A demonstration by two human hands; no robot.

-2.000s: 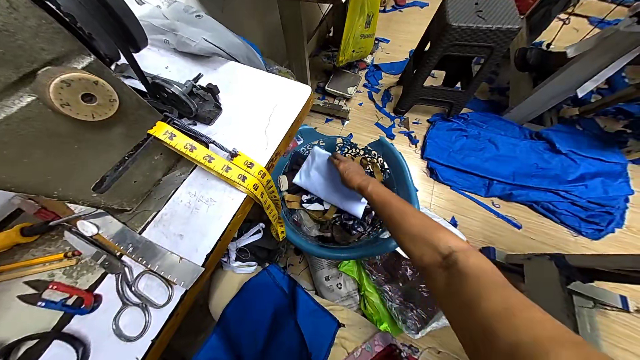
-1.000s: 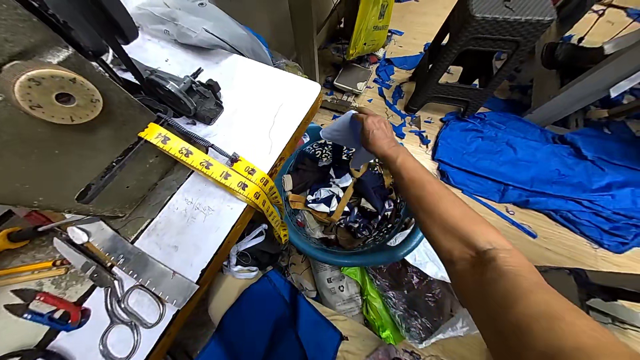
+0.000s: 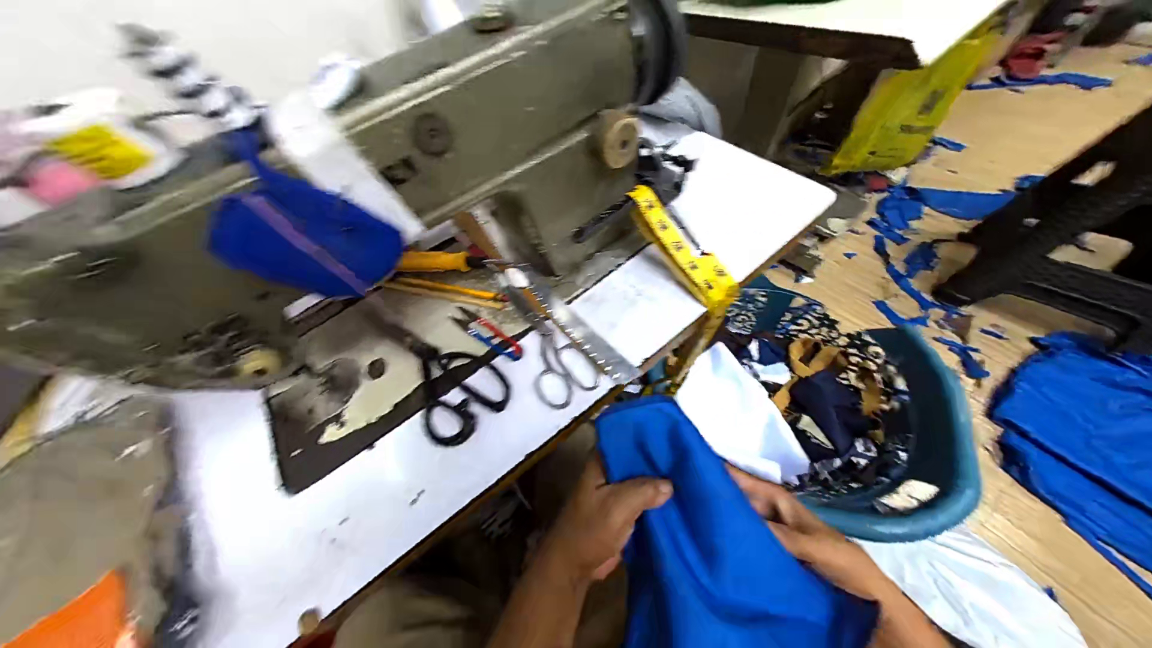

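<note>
My left hand (image 3: 605, 522) grips a piece of blue fabric (image 3: 711, 540) with the thumb on top, in front of the table edge. My right hand (image 3: 801, 531) holds the right side of the same fabric and also touches or is close to a white cloth (image 3: 733, 418); which of the two cannot be told. That cloth hangs over the near rim of a teal plastic tub (image 3: 963, 450) filled with fabric scraps. On the white table (image 3: 387, 504) lie black-handled scissors (image 3: 463, 391), metal scissors (image 3: 565, 369), a steel ruler (image 3: 585, 337) and red-and-blue thread snips (image 3: 490, 333).
A sewing machine (image 3: 486, 117) stands on the table, with a yellow tape measure (image 3: 679, 252) over the right edge. Blue fabric (image 3: 1071, 432) and scraps lie on the floor beside a dark plastic stool (image 3: 1062, 261). A yellow bag (image 3: 909, 108) hangs behind.
The view has swung left. My right hand has come back from over the tub to the blue fabric. My left hand, not seen before, now holds that fabric too.
</note>
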